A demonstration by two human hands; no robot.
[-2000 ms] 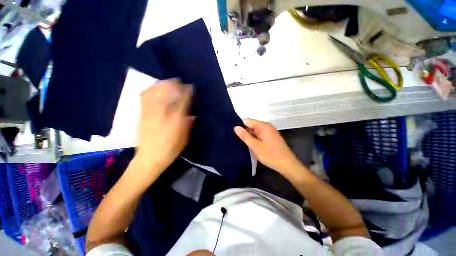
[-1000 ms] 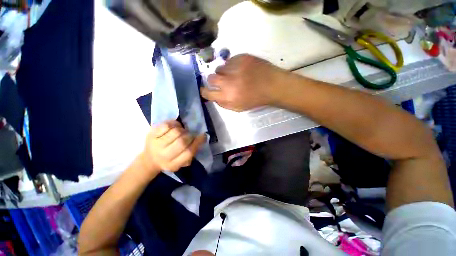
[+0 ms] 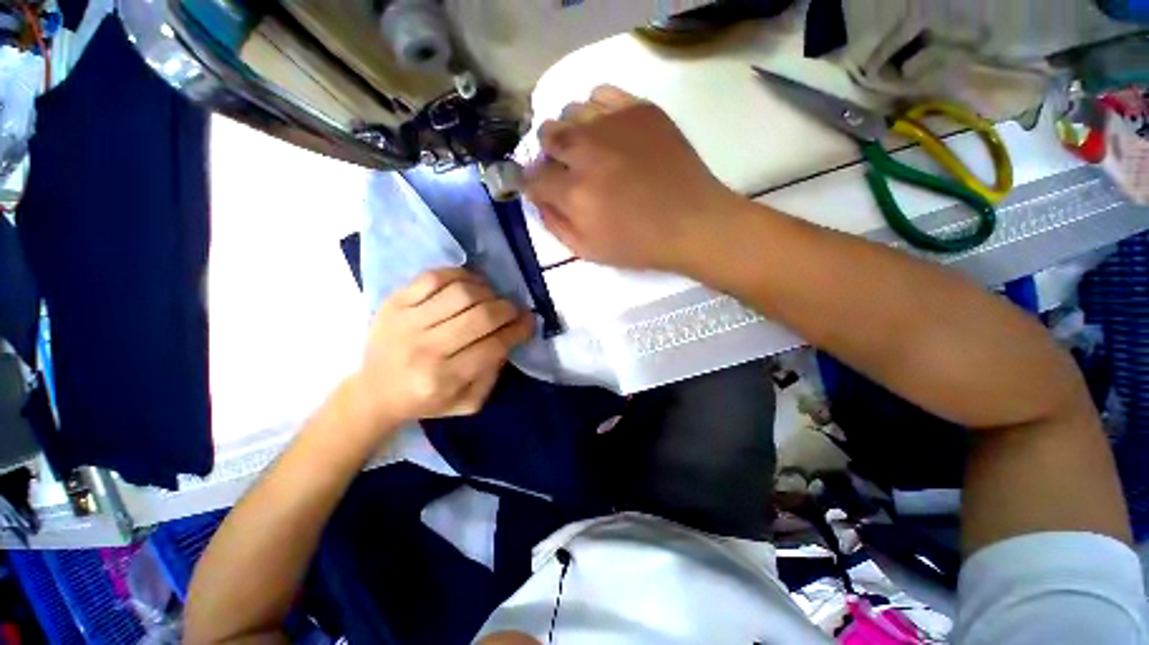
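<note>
A navy garment panel with its pale grey-white side (image 3: 401, 239) up lies on the machine table below the sewing machine head (image 3: 340, 76). A narrow dark strip (image 3: 527, 265) lies across the pale side, running toward the presser foot area (image 3: 485, 164). My left hand (image 3: 447, 340) grips the cloth left of the strip with bent fingers. My right hand (image 3: 617, 176) is beside the presser foot, fingers bent; what its fingertips touch is hidden. The panel's navy part (image 3: 523, 435) hangs over the table edge toward my lap.
Scissors (image 3: 869, 132) with green and yellow handles lie right of my right hand. A long navy panel (image 3: 120, 265) lies at the left. The ruler-marked front edge (image 3: 706, 315) crosses below. Blue baskets stand beneath, and red-and-white items (image 3: 1115, 139) lie far right.
The panel was turned to its pale side and brought under the machine head. Since the last earlier frame, the left hand has shifted slightly right and the right hand slightly up; the view has moved.
</note>
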